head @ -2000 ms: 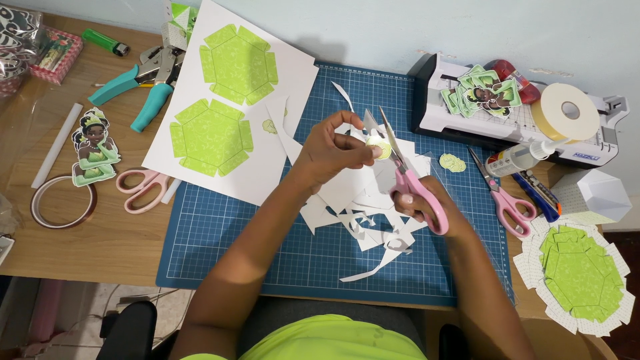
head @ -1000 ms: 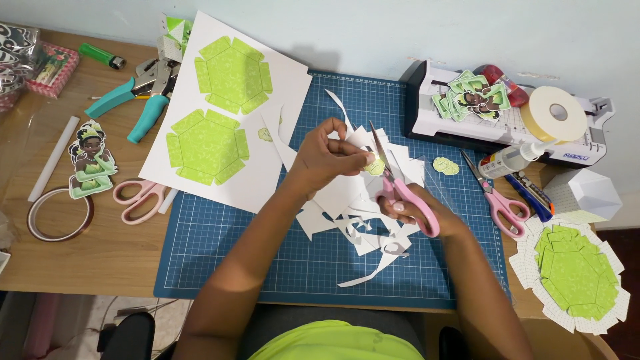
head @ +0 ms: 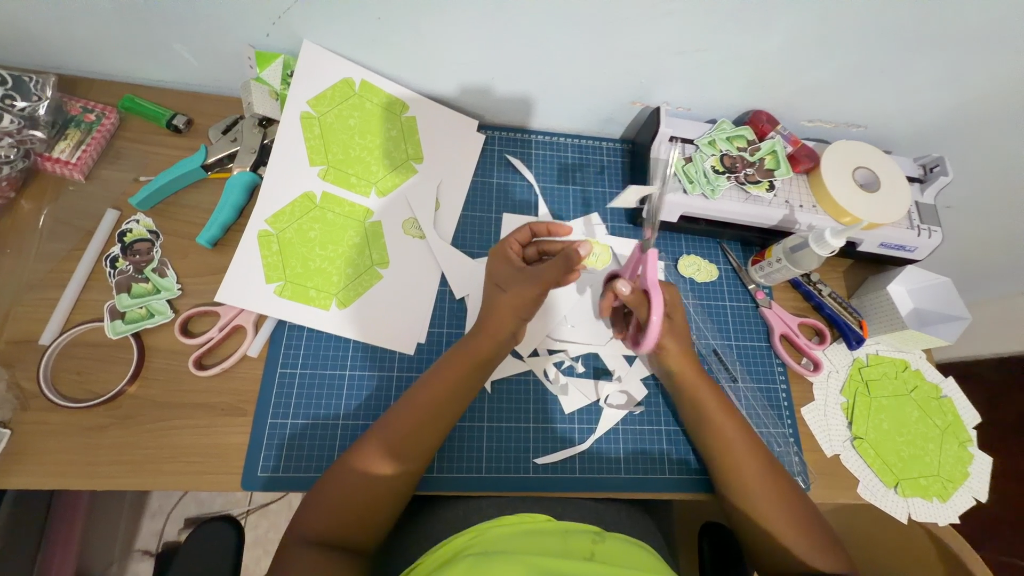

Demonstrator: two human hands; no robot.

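Between its thumb and fingers, my left hand [head: 532,276] pinches a small yellow-green paper tag [head: 597,254]. My right hand [head: 648,320] has its fingers in the handles of pink-handled scissors [head: 650,264], whose blades point up and look nearly closed, just right of the tag. A small white paper scrap [head: 630,196] is beside the blades. Under both hands a heap of white paper offcuts [head: 572,312] lies on the blue cutting mat [head: 336,424]. A small stack of similar tags [head: 698,268] rests on the mat to the right.
White sheets with green hexagonal prints [head: 400,308] overlap the mat's left side. Left of them are teal-handled pliers [head: 228,204], more pink scissors [head: 216,336] and tape [head: 48,384]. A paper trimmer [head: 768,208], glue bottle [head: 800,254], second scissors [head: 796,332] and green cutouts [head: 912,424] stand at right.
The scissors have turned more upright and moved right, away from the tag. A white scrap now shows beside their blades. My left hand still holds the tag.
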